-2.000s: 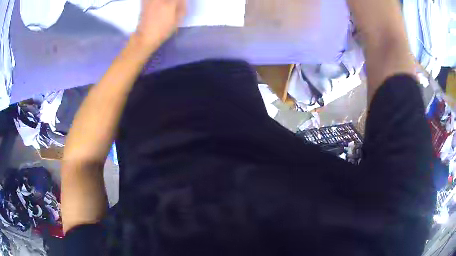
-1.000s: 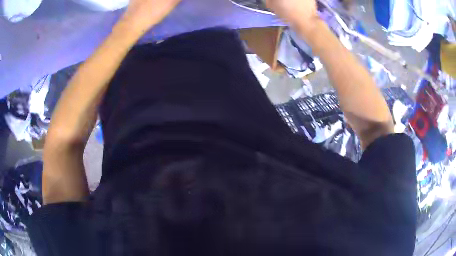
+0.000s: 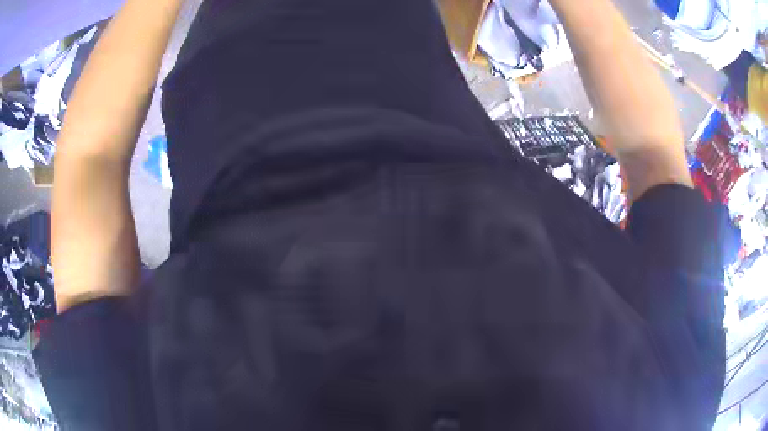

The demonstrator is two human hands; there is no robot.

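Both of my hands are out of the picture, cut off by the top edge. Only my bare forearms show, the left one running up at the left and the right one running up at the right. A corner of the lavender table cover (image 3: 50,21) shows at the top left. No work piece is visible on it. What my hands hold or touch is hidden. My black clothes fill the middle.
A black plastic crate (image 3: 547,135) stands on the floor at right, with scraps around it. A cardboard box (image 3: 463,27) is at the top. White pieces (image 3: 703,29) lie at the top right. A pale cord (image 3: 686,82) slants beyond my right forearm.
The view has tipped down towards my body. The table has slid up almost out of the picture, and both hands, partly visible before, have left past the top edge. The white piece is gone from view.
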